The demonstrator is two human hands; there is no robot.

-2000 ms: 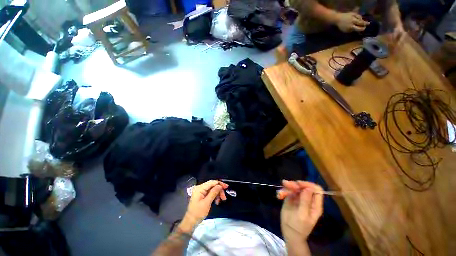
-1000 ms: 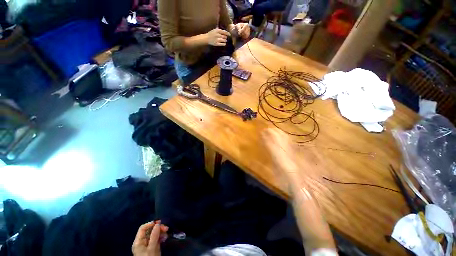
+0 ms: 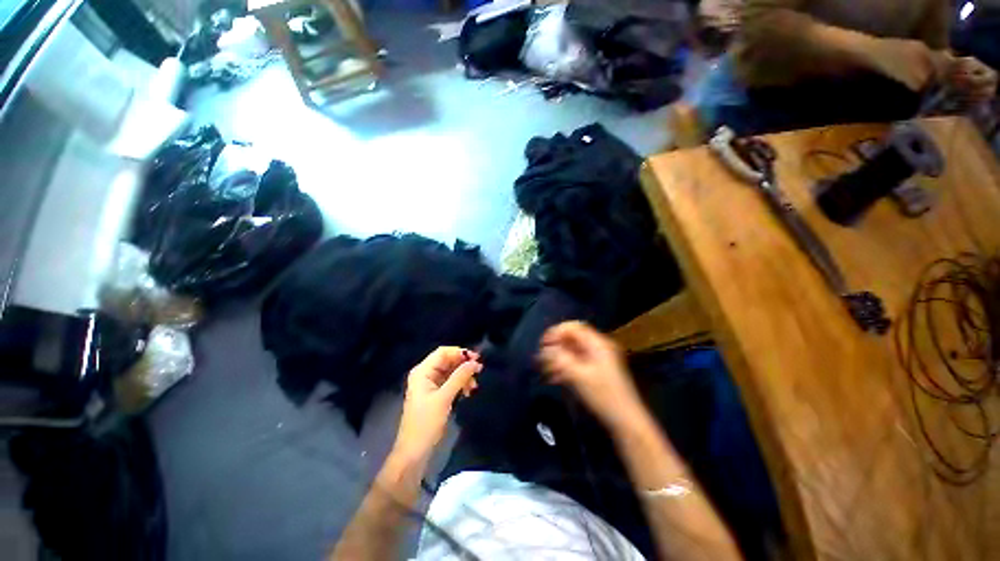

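My left hand (image 3: pixel 434 397) is over the lap, thumb and forefinger pinched on a tiny dark piece (image 3: pixel 472 356) at the fingertips; it is too small to name surely. My right hand (image 3: pixel 579 362) is just right of it, blurred, fingers curled; whether it holds anything cannot be told. The hands are apart. Black cloth (image 3: pixel 499 422) lies on my lap below them, with a small white patch (image 3: pixel 546 434). No rod or cord shows between the hands.
The wooden table (image 3: pixel 757 362) on the right bears shears (image 3: pixel 792 225), a black spool (image 3: pixel 872 181), small black pieces (image 3: pixel 866 311) and a cord coil (image 3: pixel 949 362). Black garments (image 3: pixel 373 318) and a glossy black bag (image 3: pixel 225 225) lie on the floor. A person (image 3: pixel 844 55) works behind the table.
The thin pale line stretched between my hands two seconds ago no longer shows. My right hand, over the table one second ago, is back beside my left. The view has swung left.
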